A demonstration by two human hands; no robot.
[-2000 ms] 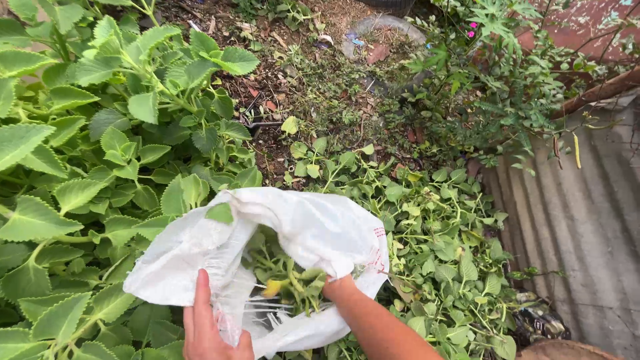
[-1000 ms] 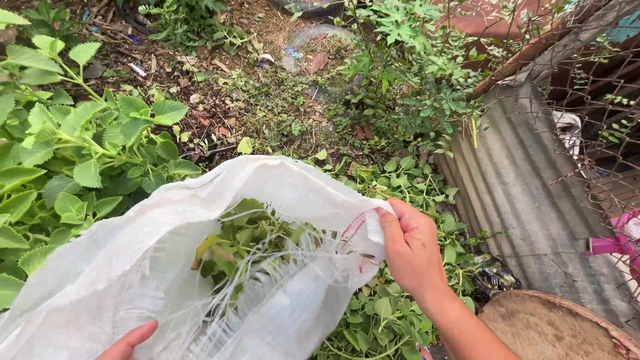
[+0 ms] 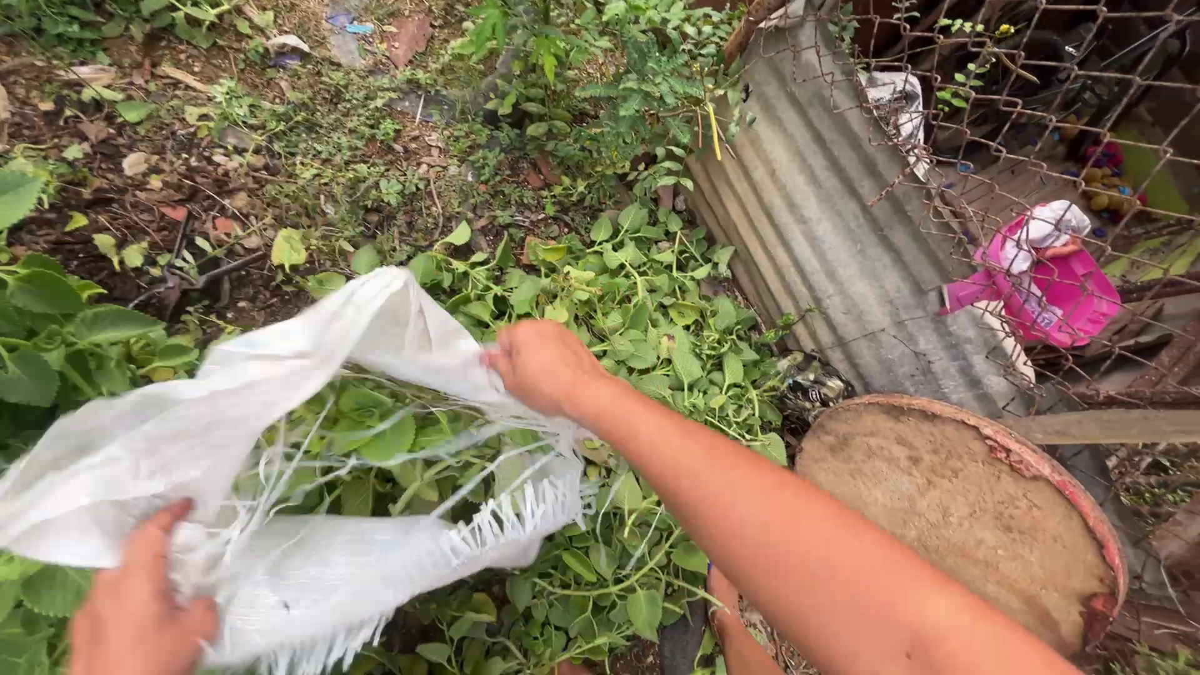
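A white woven plastic sack (image 3: 309,567) with frayed edges hangs spread between my hands. My right hand (image 3: 544,367) grips its upper right edge. Low on the left, my left hand (image 3: 145,600) has hold of the sack's near left side, somewhat blurred. Green leafy stems (image 3: 375,431) show through the opening, crossed by loose white strands; whether they lie inside the sack or beneath it, I cannot tell. Cut or trailing leafy stems (image 3: 647,319) spread over the ground just beyond and to the right of my right hand.
Serrated-leaf plants (image 3: 56,328) grow at the left edge. A corrugated metal sheet (image 3: 844,225) leans at the right below a rusty chain-link fence (image 3: 1031,84). Behind the mesh sits a pink plastic container (image 3: 1069,291). A round, earth-filled container (image 3: 947,506) stands near my right forearm.
My right hand has gone from inside the sack to its edge. The sack, upright with leafy stems in it a second ago, now hangs flatter and more spread. The view has swung right.
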